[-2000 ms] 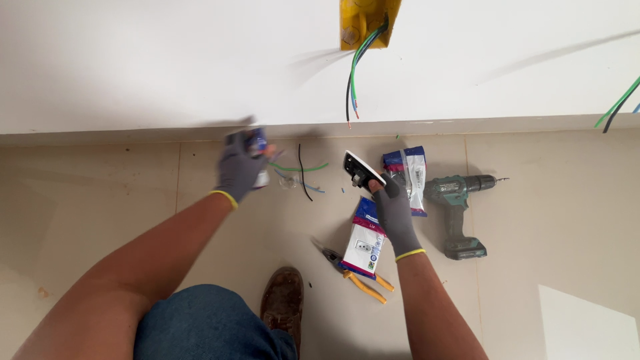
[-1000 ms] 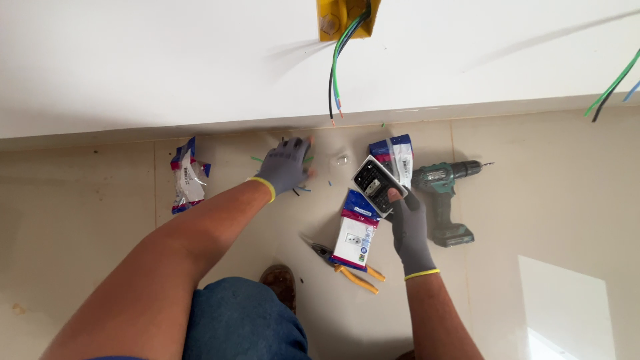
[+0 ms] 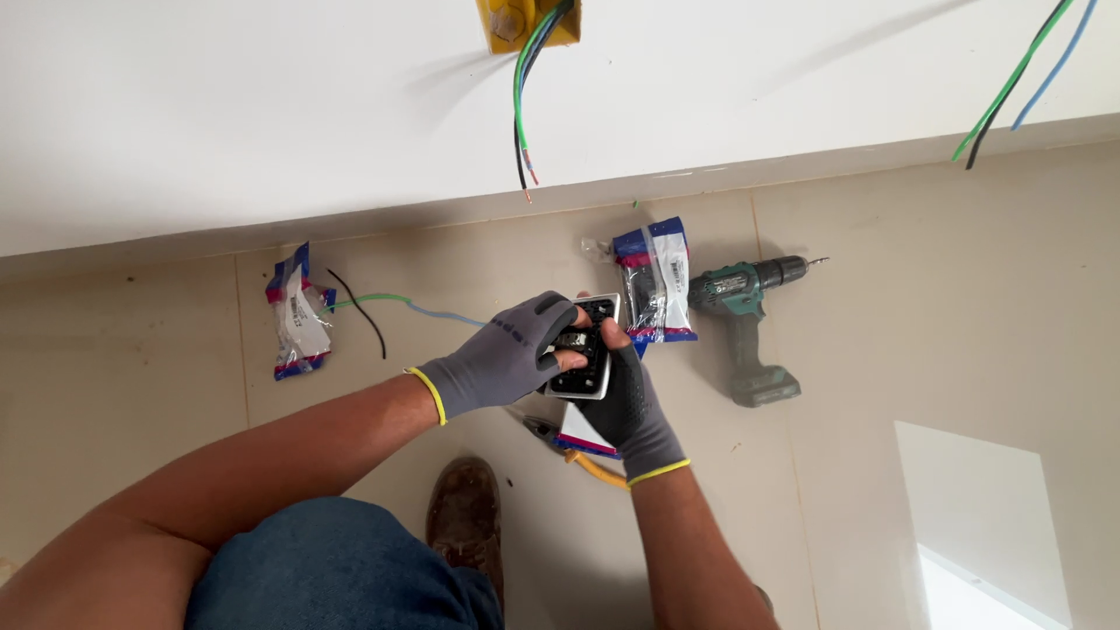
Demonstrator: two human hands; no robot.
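My right hand [image 3: 626,394], in a grey glove with bare fingertips, holds an electrical socket plate [image 3: 584,378], its black back facing up inside a white rim. From the left, my gloved left hand [image 3: 512,350] has its thumb and fingers on the module in the plate's middle. Under my right hand lie a plastic packet [image 3: 588,430] and pliers with orange handles [image 3: 599,471], both partly covered. Above, green, black and other wires [image 3: 518,105] with bare copper ends hang from a yellow wall box [image 3: 507,24].
Another packet [image 3: 654,280] lies beside a cordless drill [image 3: 742,297] on the tiled floor. At left are an opened packet [image 3: 299,319], a black wire piece [image 3: 360,308] and a green wire piece [image 3: 376,297]. More wires [image 3: 1015,83] hang at upper right. A brown boot [image 3: 464,516] stands below.
My left hand let go of a packet at the left, reached to the wire pieces, then came to the socket plate. My right hand has kept hold of the plate.
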